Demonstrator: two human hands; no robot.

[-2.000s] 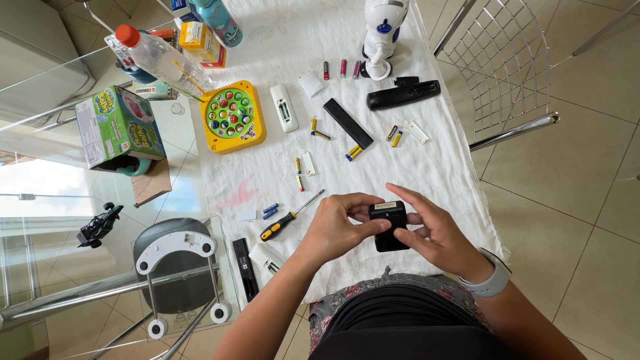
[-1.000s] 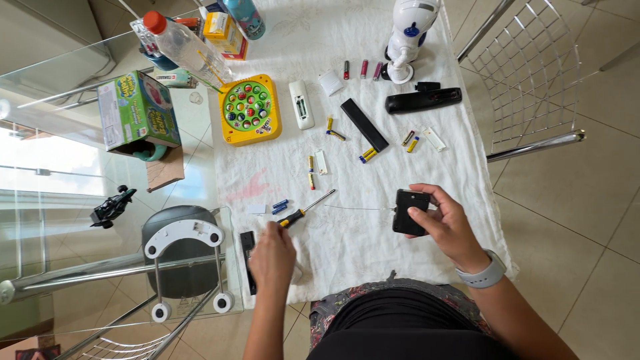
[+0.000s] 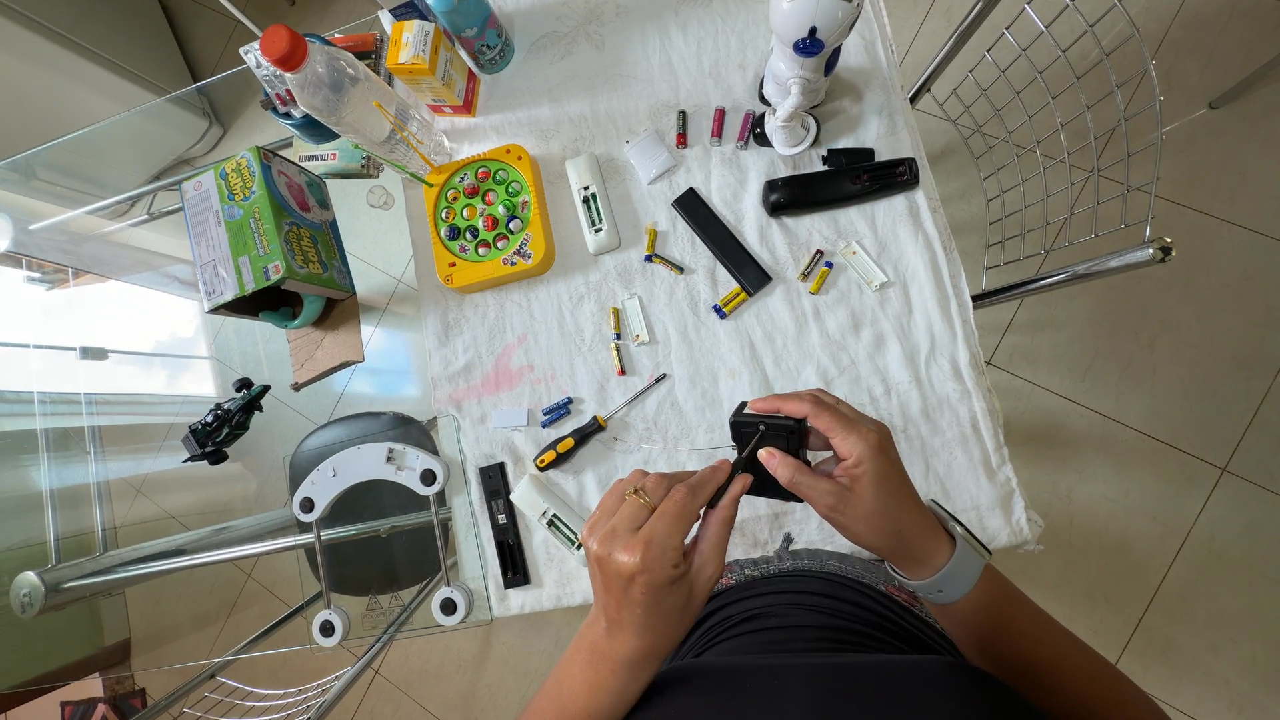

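Note:
My right hand [image 3: 850, 465] holds a small black plastic device [image 3: 770, 450] by its right side, above the white cloth. A thin wire runs left from the device. In my left hand [image 3: 660, 530] is a small dark screwdriver [image 3: 737, 470], its tip at a screw near the top of the device. Left of both hands, a yellow-and-black screwdriver [image 3: 570, 443] lies on the cloth, beside two blue batteries [image 3: 556, 411]. An opened white remote control [image 3: 550, 513] and a narrow black remote control [image 3: 503, 525] rest left of my left hand.
Farther back are a yellow fishing game [image 3: 490, 218], a white remote [image 3: 593, 204], a long black remote [image 3: 722, 241], a black remote [image 3: 840, 187], several loose batteries [image 3: 730, 302] and a white toy robot [image 3: 800, 70]. A plastic bottle [image 3: 350, 95] and a toy box [image 3: 265, 235] stand left. A wire-backed chair [image 3: 1070, 140] is right.
My left hand went from the device to beside the yellow-and-black screwdriver, then came back to the device with a small dark screwdriver. My right hand keeps hold of the device.

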